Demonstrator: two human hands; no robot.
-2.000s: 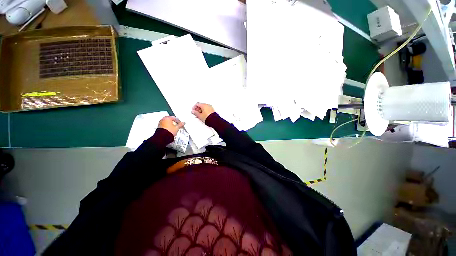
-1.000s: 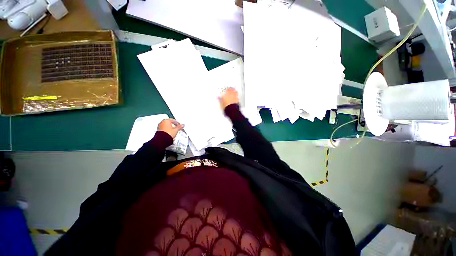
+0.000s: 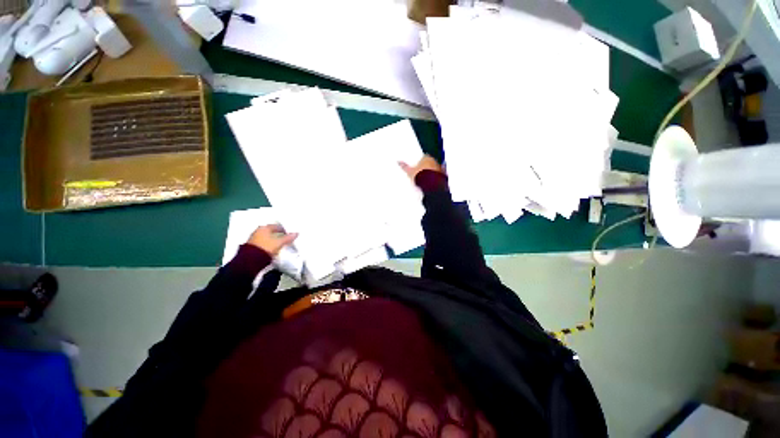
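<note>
My left hand (image 3: 271,239) is at the bench's near edge, its fingers on white folded paper (image 3: 289,259); whether it grips the paper is unclear. My right hand (image 3: 424,167) is at the right side of the middle leaflet stack (image 3: 381,188), thumb and fingers apart, near the gap before the large pile. The left leaflet stack (image 3: 286,145) is long and slanted and touches the middle stack. The right leaflet pile (image 3: 522,111) is large and untidy, with jagged edges.
An open brown carton tray (image 3: 60,171) holds a dark grid (image 3: 150,127) and a yellow stick (image 3: 91,184). White devices (image 3: 64,47) lie upper left. A large white roll (image 3: 731,182) stands at the right, near a white box (image 3: 687,38) and a thin yellowish line.
My right hand has moved from near my left hand over the middle stack to its right side. My left hand stays at the near edge. The view has shifted slightly.
</note>
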